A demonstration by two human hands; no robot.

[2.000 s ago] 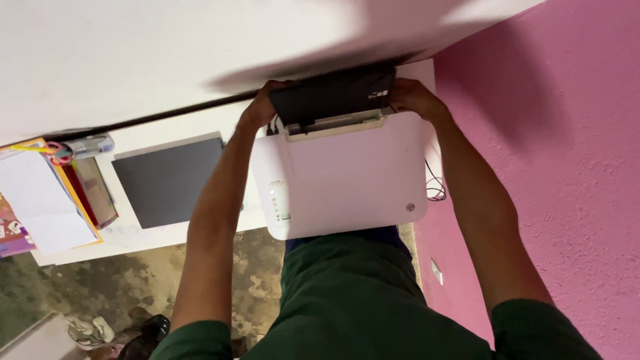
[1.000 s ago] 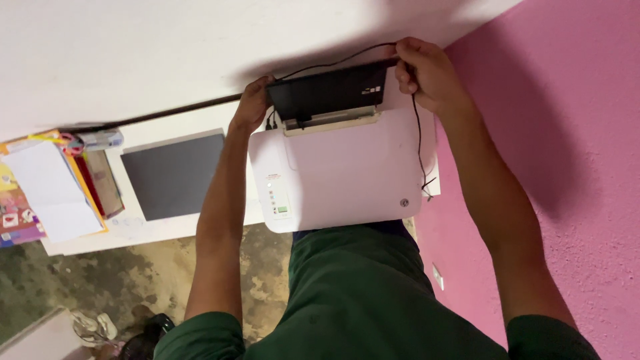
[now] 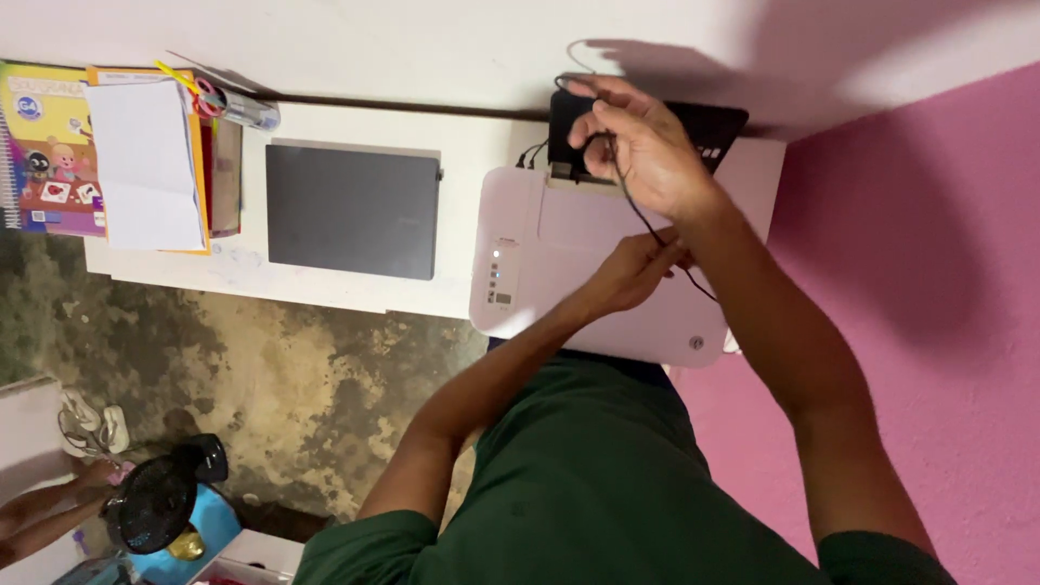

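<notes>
A thin black cable [image 3: 632,197] runs over a white printer [image 3: 561,276]. My right hand [image 3: 642,146] holds the cable's upper part above the printer's rear, its fingers curled around a loop. Lower down, over the printer's lid, my left hand [image 3: 638,272] pinches the same cable between its fingers. Behind my right hand, the black rear paper support [image 3: 715,122] stands raised; my hand covers part of it. Small lights glow on the control panel at the printer's left. The cable's lower end passes out of sight behind my right forearm.
A closed dark grey laptop [image 3: 353,211] lies on the white table [image 3: 357,294] left of the printer. Farther left are white paper sheets [image 3: 146,162], a colourful spiral book [image 3: 49,154] and a pen holder [image 3: 252,111]. Another person's arms [image 3: 49,516] and a black fan [image 3: 154,504] appear at lower left.
My left hand has left the paper support's left edge and now holds the cable over the lid. My right hand has moved left, in front of the support. The view has shifted.
</notes>
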